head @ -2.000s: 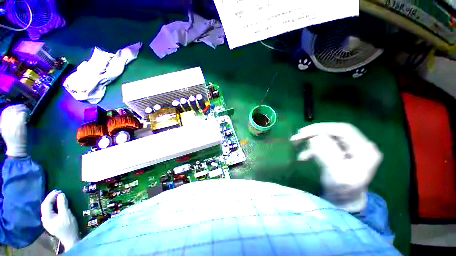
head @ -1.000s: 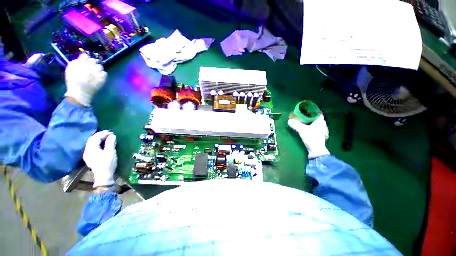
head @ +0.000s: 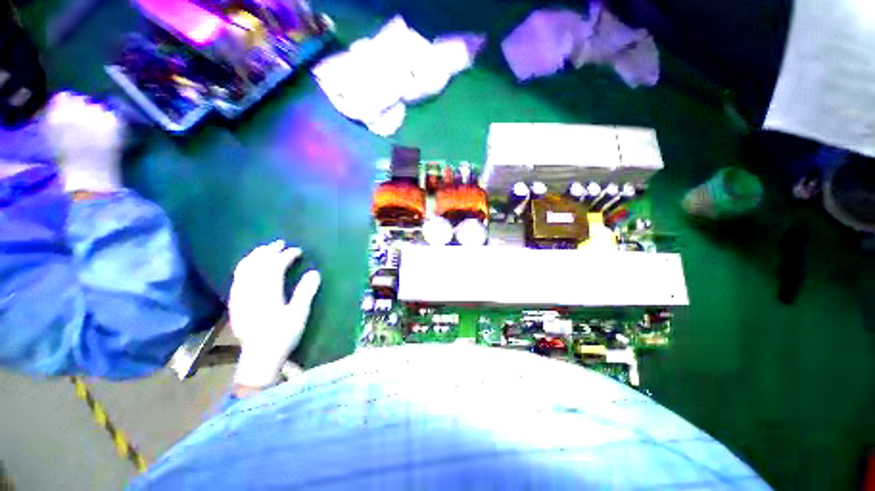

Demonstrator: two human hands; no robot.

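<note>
A green circuit board lies in front of me, its lower edge hidden by my clothing. It bears a long white heat sink, a shorter one behind, and two copper-orange chokes at its left end. My left hand, in a white glove, is just left of the board, with thumb and fingers apart, empty and not touching the board. My right hand is not in view. A green cup stands right of the board, somewhat blurred.
Another person's white-gloved hand and blue sleeve are at the left, near another board. Crumpled white and purplish cloths lie behind. A paper sheet, a dark fan and a black stick are at the right.
The view has swung left, so the board appears further right. My right hand, which held the cup a second ago, has left the cup and the picture. My left hand's fingers are more spread.
</note>
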